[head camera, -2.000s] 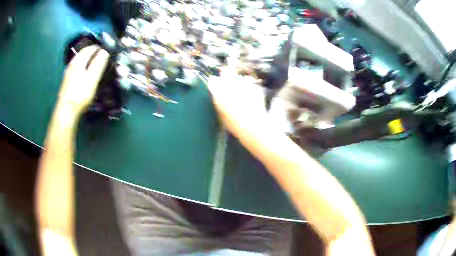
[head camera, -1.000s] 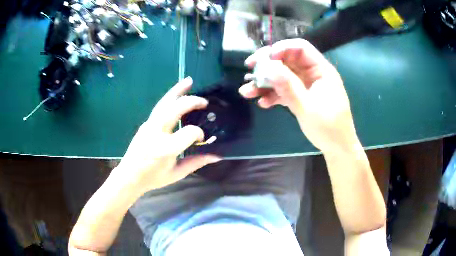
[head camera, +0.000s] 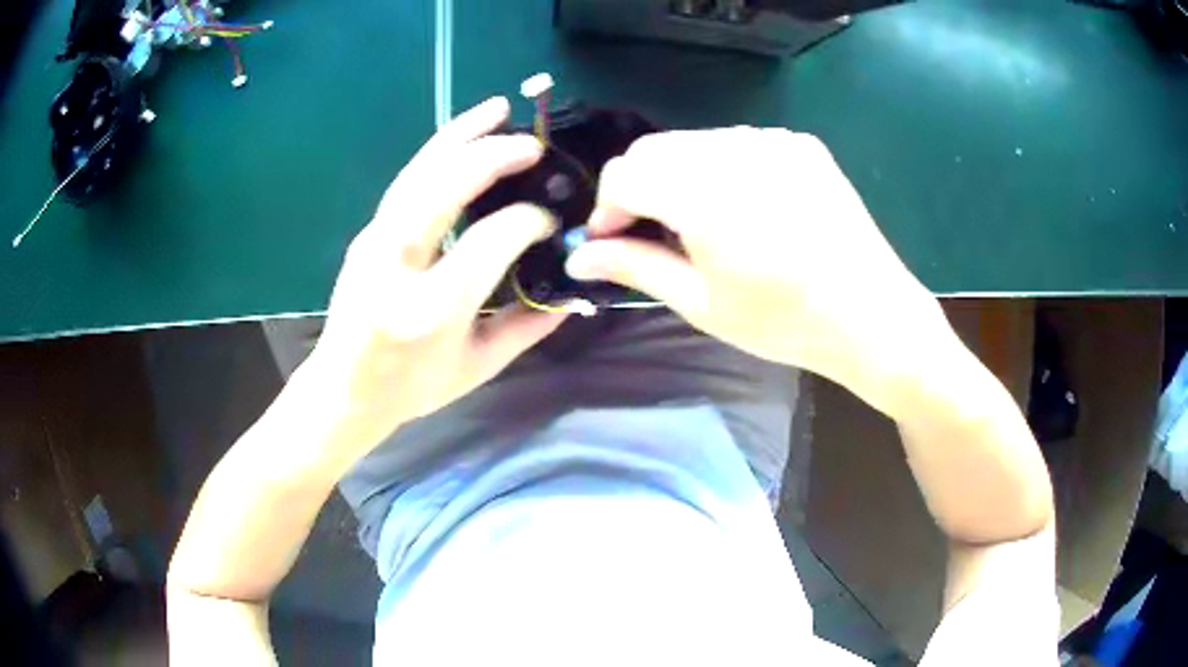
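A black round motor housing (head camera: 602, 141) is at the mat's front edge between my hands. My left hand (head camera: 437, 254) grips its left side, thumb and fingers around it. My right hand (head camera: 730, 235) reaches over the housing from the right, with thumb and finger pinched on a small part inside, mostly hidden, likely the small motor. A white connector plug (head camera: 537, 86) on coloured wires sticks up past the housing's back rim. A second white plug (head camera: 582, 308) on a yellow wire lies at the front rim.
Another black housing (head camera: 89, 130) with a pale lead lies on the green mat (head camera: 300, 170) at the left. Wired motors (head camera: 183, 26) are at the top left. The grey feeder box (head camera: 678, 29) is at the top. Cardboard boxes (head camera: 1094, 430) stand below the table.
My right hand has brought the small motor left and down into the housing. The connector plug now shows above the housing. The view has shifted, so the motor pile and feeder sit higher.
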